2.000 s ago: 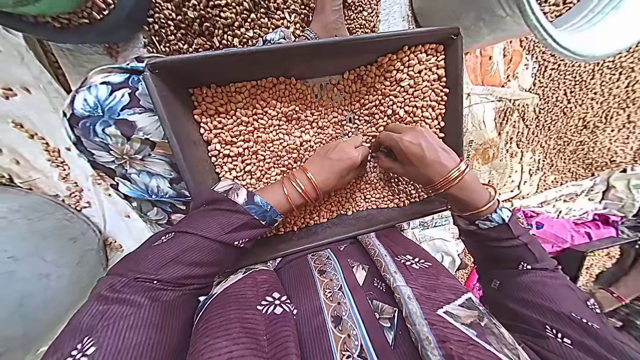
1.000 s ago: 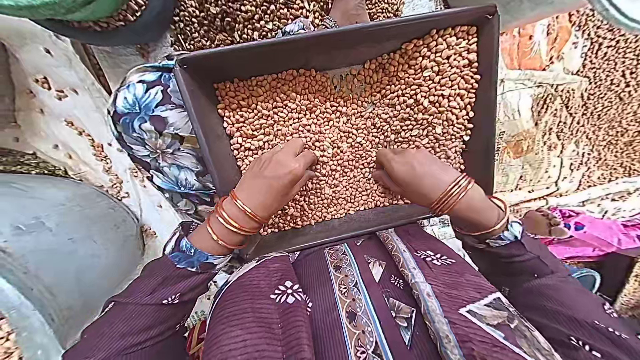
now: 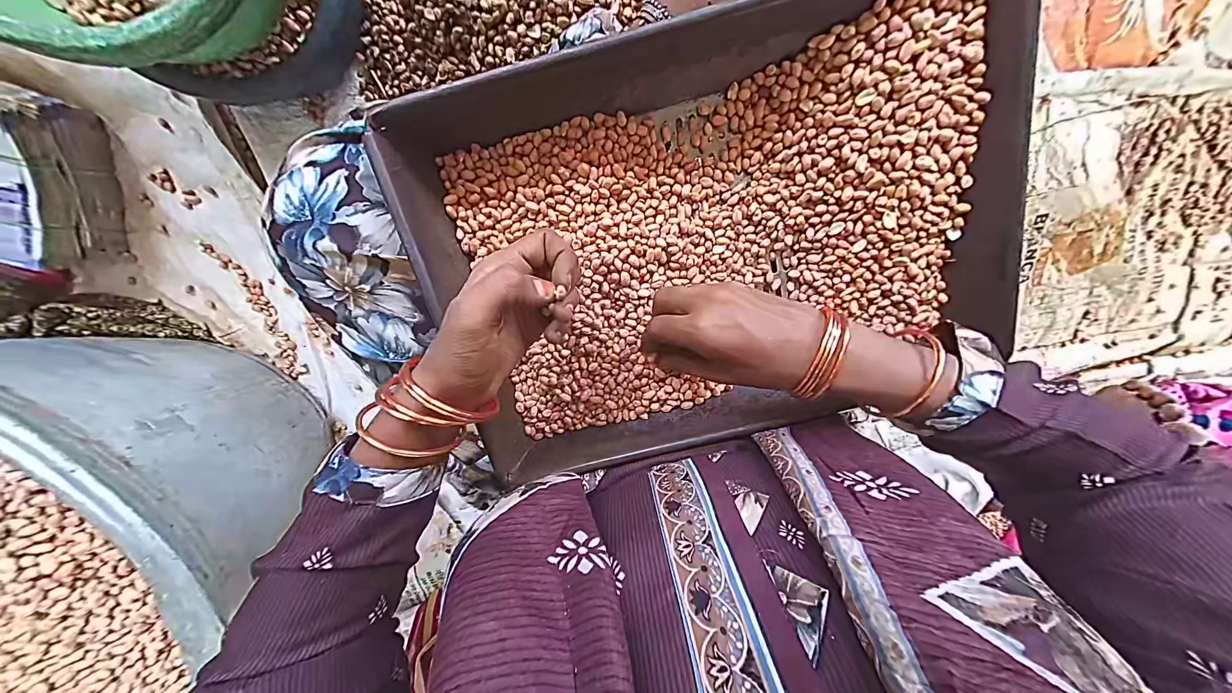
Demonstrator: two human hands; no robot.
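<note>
A dark rectangular tray [image 3: 1006,192] lies tilted across my lap, with shelled peanuts [image 3: 674,221] spread over most of its bottom. My left hand [image 3: 510,308] is raised above the left part of the peanuts, its thumb and fingertips curled together on a few small pale bits that look like peanuts. Low over the middle of the peanuts is my right hand [image 3: 731,337], palm down with bent fingers; its fingertips are hidden, so whether it holds anything cannot be told. Small patches of the tray's bottom show between the peanuts near the back and right of centre.
A large metal container [image 3: 164,414] with peanuts inside stands at the left. A green-rimmed container [image 3: 125,38] is at the upper left. Dark nuts [image 3: 452,48] lie beyond the tray. Scattered nuts [image 3: 255,289] lie on pale sheeting, and a printed sheet [image 3: 1078,221] is at the right.
My hands were close together over the peanuts two seconds ago, then moved apart. Since one second ago, my left hand has turned and risen, fingertips now pinched around small pieces.
</note>
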